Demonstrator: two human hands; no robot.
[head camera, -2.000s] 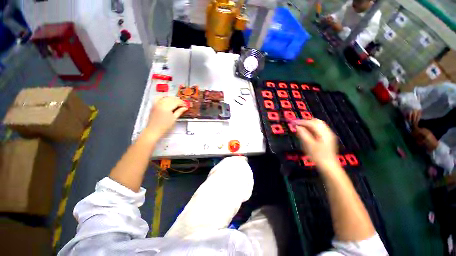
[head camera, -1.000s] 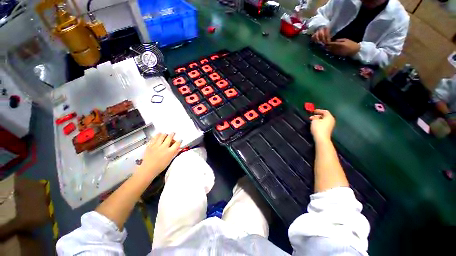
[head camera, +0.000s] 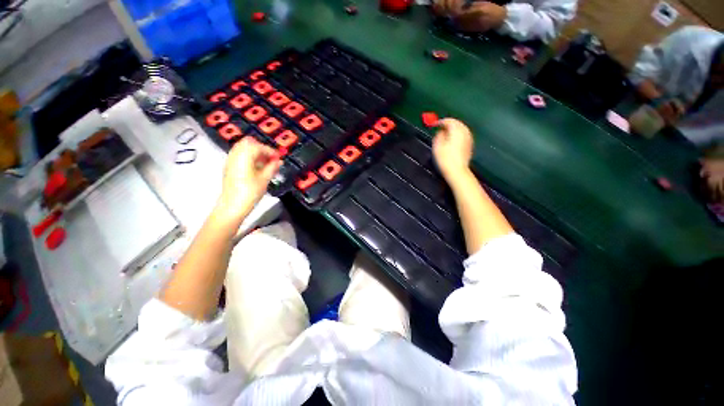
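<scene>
My left hand (head camera: 248, 170) is at the near left edge of the upper blister tray (head camera: 349, 67), with a small red piece (head camera: 274, 155) at its fingertips. My right hand (head camera: 454, 147) is over the green bench beyond the lower black tray (head camera: 397, 214), with a red housing (head camera: 430, 119) at its fingertips. Rows of red housings (head camera: 254, 112) with pale-edged openings fill the left part of the upper tray. A separate row of red housings (head camera: 349, 154) lies along its near side. The hands are slightly blurred.
At left the white machine table (head camera: 71, 293) bears the fixture (head camera: 87, 166), loose red pieces (head camera: 55, 237) and thin dark outlines (head camera: 185, 156). A cooling fan (head camera: 158, 90) and blue bin (head camera: 182, 28) stand behind. Another person's hands (head camera: 476, 16) are across the green bench (head camera: 508, 119).
The view has swung right. My left hand has moved from the machine table to the tray edge and now has a red piece at its fingertips. My right hand still holds the red housing.
</scene>
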